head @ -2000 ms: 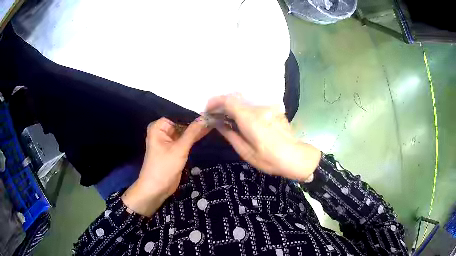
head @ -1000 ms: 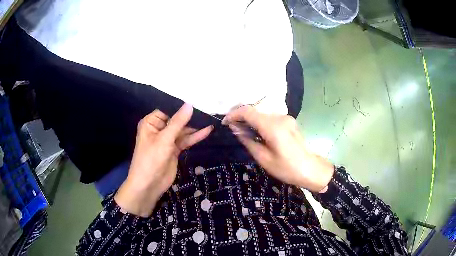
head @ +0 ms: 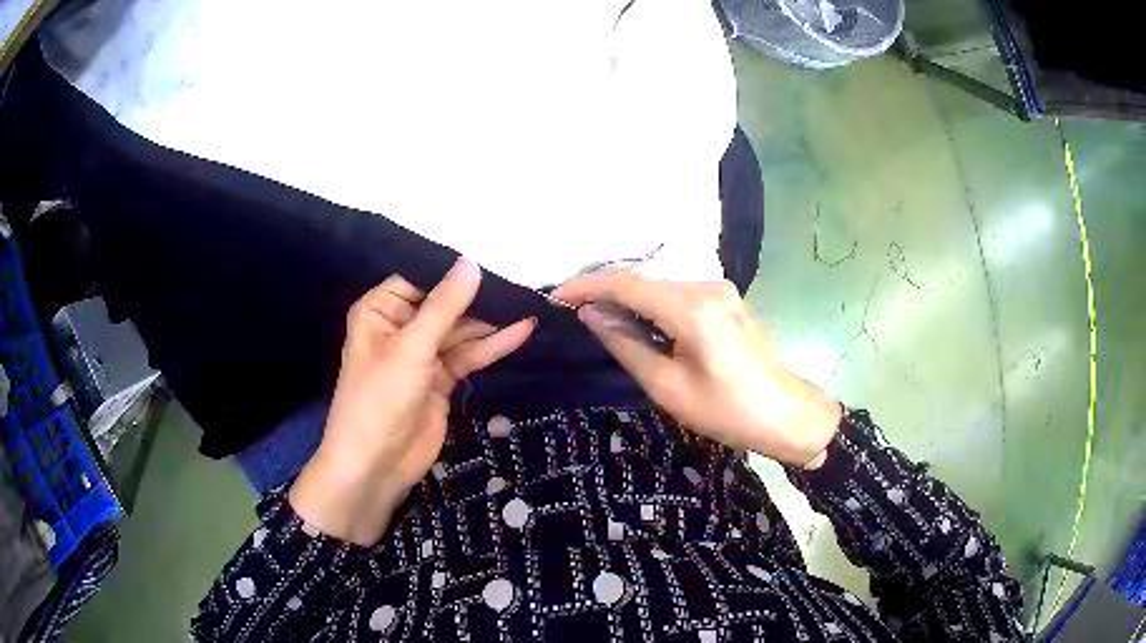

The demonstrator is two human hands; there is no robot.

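Observation:
The dark garment [head: 251, 302] lies across the lap, with the large white lining [head: 415, 113] on top of it. My left hand [head: 409, 377] holds the dark edge with the thumb on top and the forefinger lower down. My right hand [head: 704, 358] is at the seam where white meets dark, to the right of the left fingertips, and pinches a thin silvery needle [head: 559, 300]. A dark thread [head: 647, 256] curls over the white lining above the right fingers. A dark object, unclear, shows in the right palm.
A clear waste bin [head: 829, 25] with white scraps stands at the top right. Thread scraps and a yellow line [head: 1088, 314] are on the green floor [head: 917, 377]. A blue crate [head: 57, 415] is at the left edge. Metal legs show at right.
Over two seconds the right hand has moved right and down from the left fingertips, and the left fingers have spread along the edge. Since one second ago the hands have barely moved.

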